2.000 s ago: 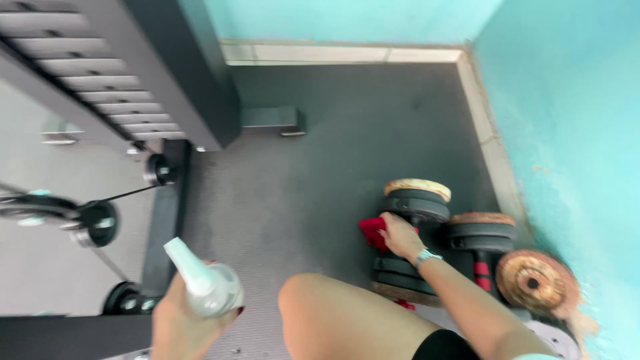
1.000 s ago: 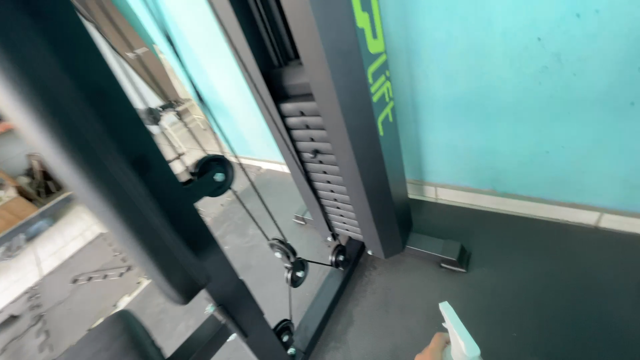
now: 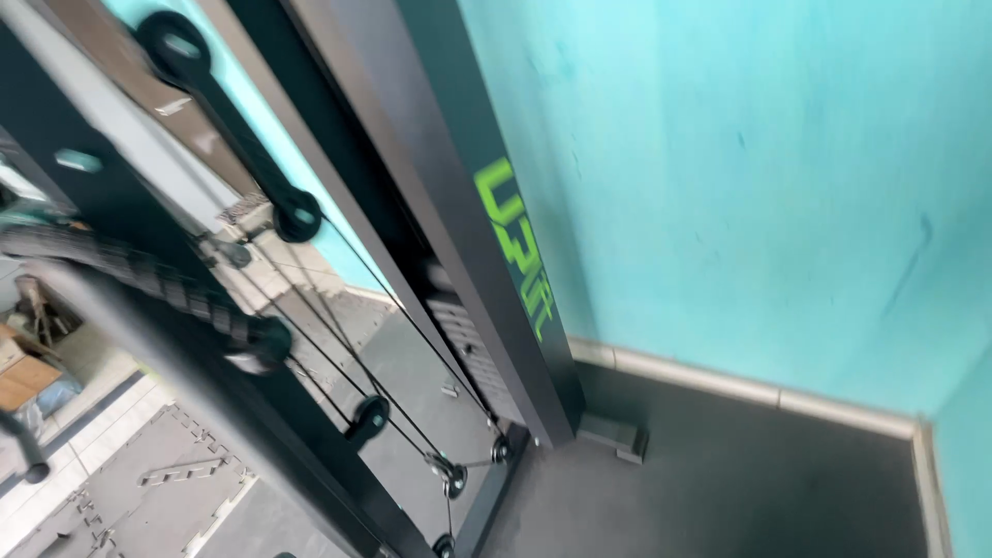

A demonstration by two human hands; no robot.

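Neither my left hand nor my right hand shows in the head view. A cable weight machine fills the left and middle, with a dark upright frame post (image 3: 465, 217) that bears green lettering. Its weight stack (image 3: 474, 349) stands low behind that post. Thin cables run down to several black pulleys, one at the lower middle (image 3: 456, 480). A braided rope attachment (image 3: 155, 279) hangs at the left, blurred, with a black end. The spray bottle, red cloth and dumbbells are out of view.
A turquoise wall (image 3: 736, 170) with a pale tiled skirting (image 3: 697, 377) stands at the right. The machine's foot (image 3: 612, 435) juts onto the dark rubber floor (image 3: 697, 496). Interlocking mats (image 3: 155, 480) and a cardboard box (image 3: 25, 372) lie at the left.
The view has swung up and left from the dumbbells to the machine. My right hand with the red cloth, then my left hand with the spray bottle, have left the picture.
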